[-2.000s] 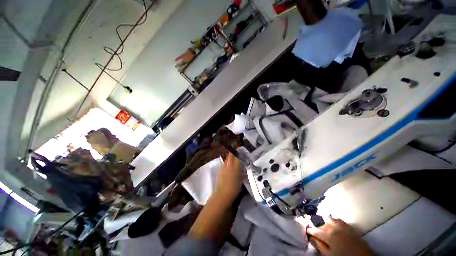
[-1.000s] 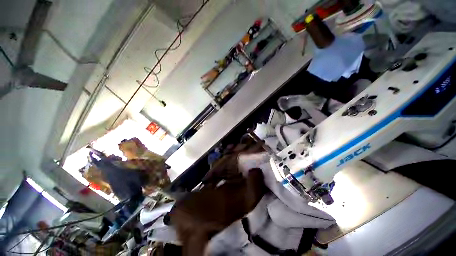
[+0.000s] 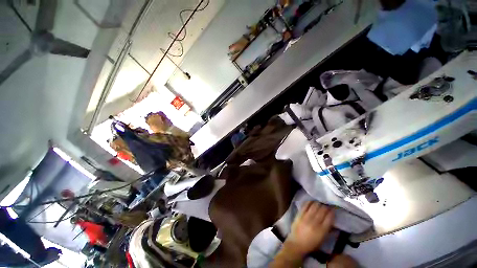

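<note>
My left hand (image 3: 312, 227) is left of the needle area, its fingers curled on a light grey piece (image 3: 353, 220) with dark edging. My right hand (image 3: 342, 261) is cut off by the bottom edge; only a small part shows, and its fingers cannot be made out. A large dark brown piece (image 3: 253, 201) lies limp left of my left hand, over grey pieces. The sewing machine head (image 3: 402, 131) stands at right. Its presser foot area (image 3: 368, 194) is beside the lamp glare, with the grey piece's edge just below it.
Grey pieces with dark edging (image 3: 334, 112) are heaped behind the machine head. Light blue cloth (image 3: 402, 26) hangs at the upper right. A long pale worktable (image 3: 282, 73) runs behind. A striped, yellow and black bundle (image 3: 167, 235) lies at lower left. The white machine table (image 3: 418, 235) is at lower right.
The dark brown piece has spread out left of the machine. My left hand is now closer to the needle area; my right hand has left the needle and sits lower. The view has shifted.
</note>
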